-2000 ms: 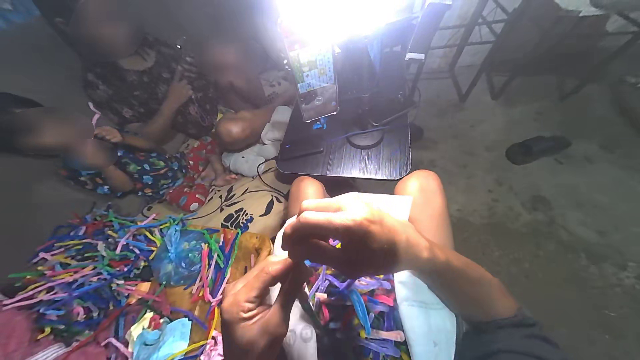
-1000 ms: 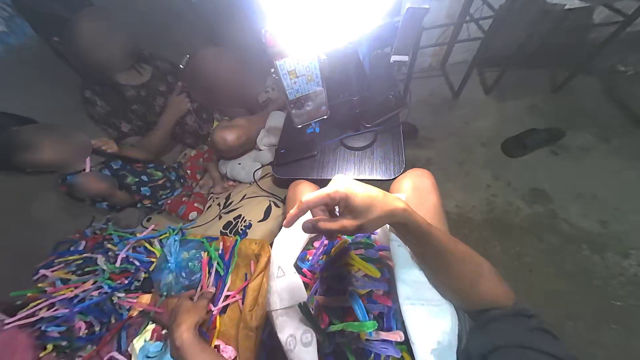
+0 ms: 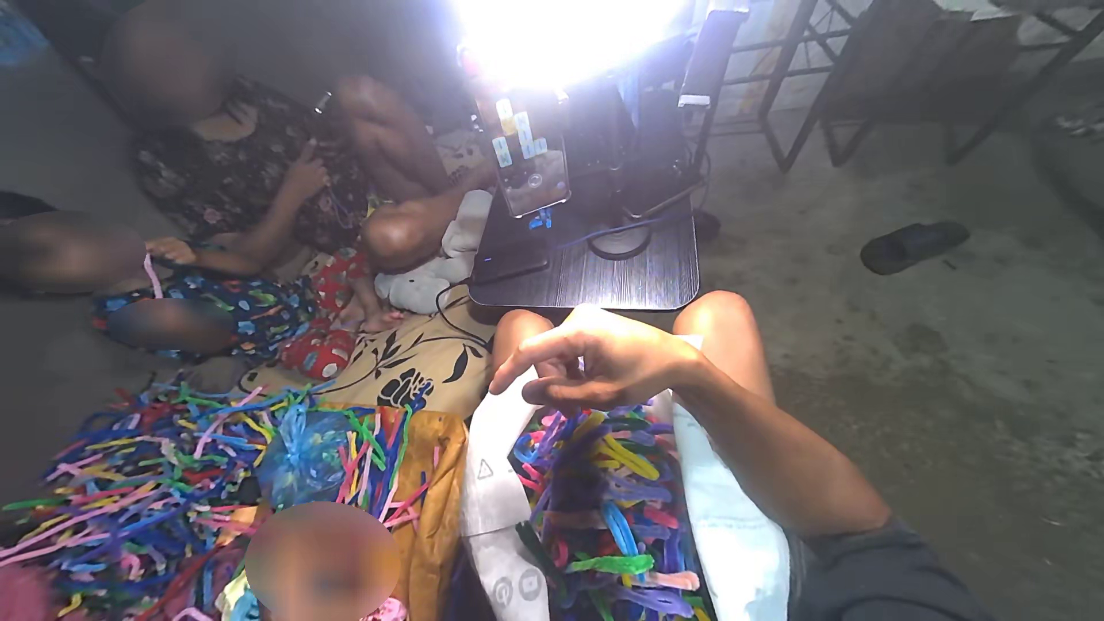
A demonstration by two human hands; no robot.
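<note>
My right hand (image 3: 595,358) hovers over my lap with curled fingers, thumb and forefinger apart, and nothing visible between them. Below it, a container between my thighs holds folded and looped coloured chenille stems (image 3: 625,526), purple, green, yellow, blue and pink. At the lower left, a blurred oval covers what appears to be my left hand (image 3: 323,561), over the edge of a large heap of straight chenille stems (image 3: 164,483); its fingers and anything in them are hidden. A knotted blue plastic bag (image 3: 306,457) lies on the heap.
Ahead stands a small dark table (image 3: 595,280) with a phone (image 3: 535,177) propped up under a bright lamp. Two people sit at the left on a floral mat (image 3: 414,366); one holds a pink stem. A dark slipper (image 3: 914,246) lies on the concrete floor, near metal-framed furniture (image 3: 811,78).
Two seconds ago my hands were together above my lap. My left hand has moved away to the heap at the left, while my right hand remains over the folded stems.
</note>
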